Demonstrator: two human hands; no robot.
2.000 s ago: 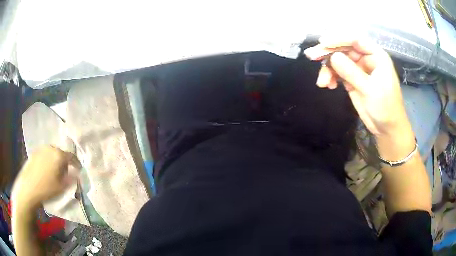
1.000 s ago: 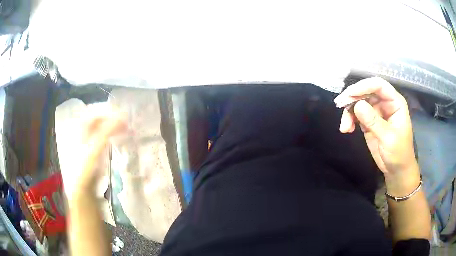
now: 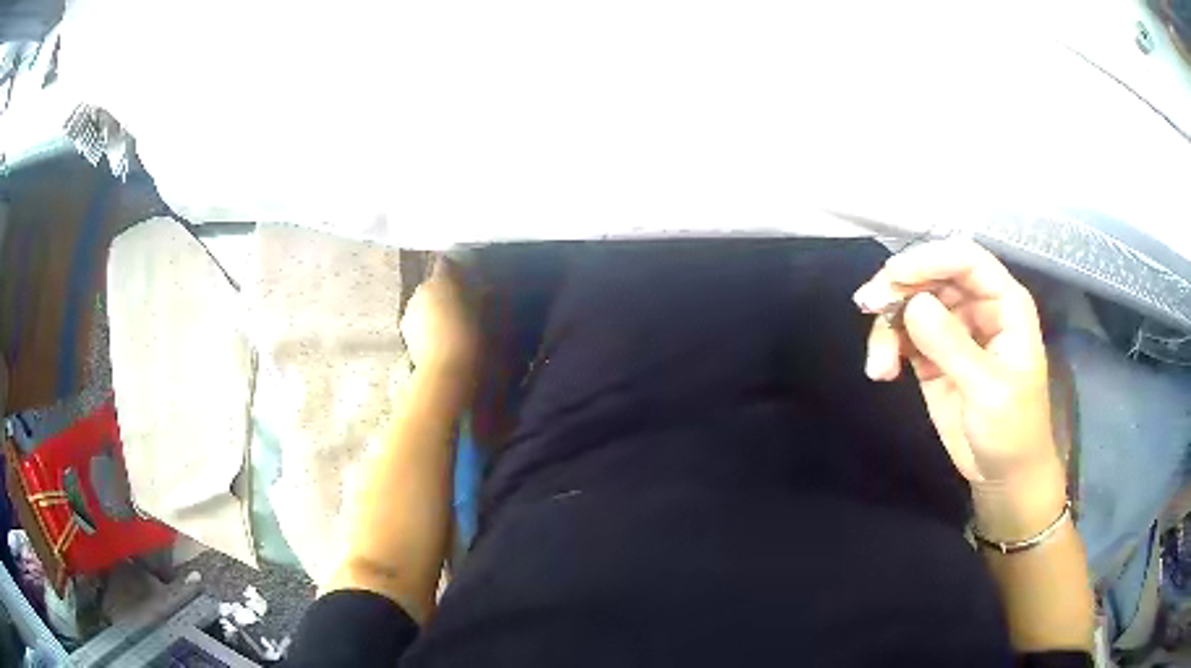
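Observation:
A large white panel (image 3: pixel 523 118) spreads over the table in glare, its front edge above my lap. My right hand (image 3: pixel 960 346) is raised right of my lap, thumb and fingers pinched on a small dark thin item too small to name. My left hand (image 3: pixel 442 320) is just below the panel's front edge, left of my lap; its fingertips are hidden or blurred, so its hold cannot be told. Brown fabric panels (image 3: pixel 327 313) hang at the left, beside and behind my left forearm.
A ruler tape (image 3: pixel 1097 261) runs along the table edge at right. A red box-like item (image 3: pixel 98 483) lies low at the left. White scraps (image 3: pixel 246 608) lie on the floor at lower left. Blue-grey cloth (image 3: pixel 1117 405) is at the right, below the table edge.
My left hand has moved right and up, from over the brown panels to beside my lap at the white panel's edge. My right hand stays pinched, slightly lower than before.

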